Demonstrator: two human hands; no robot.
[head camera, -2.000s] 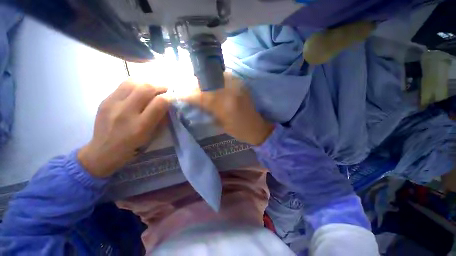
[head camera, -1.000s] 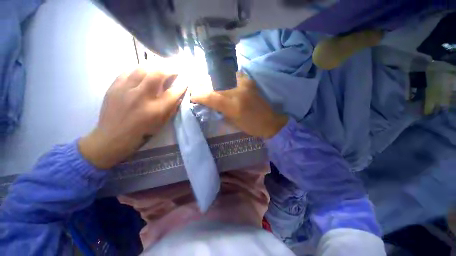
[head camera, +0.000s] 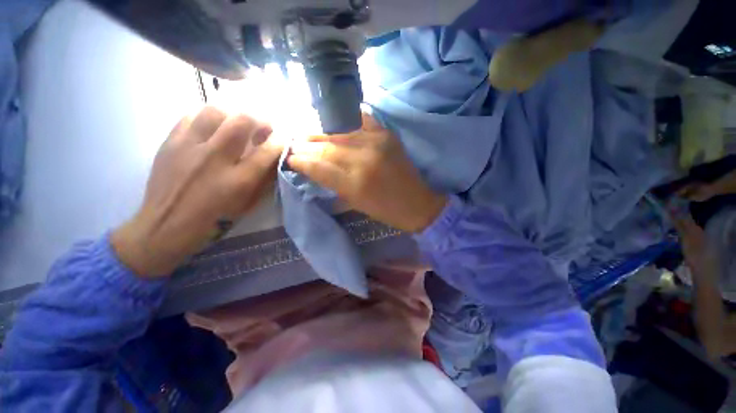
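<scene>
A narrow light blue cloth strip hangs from my fingers over the table's front edge, its pointed end low over my lap. My left hand pinches its upper end from the left. My right hand holds the same end from the right, just below the dark ribbed cylindrical attachment. The sewing machine head is above my hands. Glare from the lamp hides the needle area and the fingertips' exact hold.
Light blue garments are heaped right of the machine, with more cloth at the far left. A yellowish oblong pad is at upper right. A ruler scale runs along the front edge. A blue crate and another person's arm are at right.
My right hand's fingers have closed in at the strip's upper end. The strip's lower end has risen and swung right. Another person's arm now shows at the right.
</scene>
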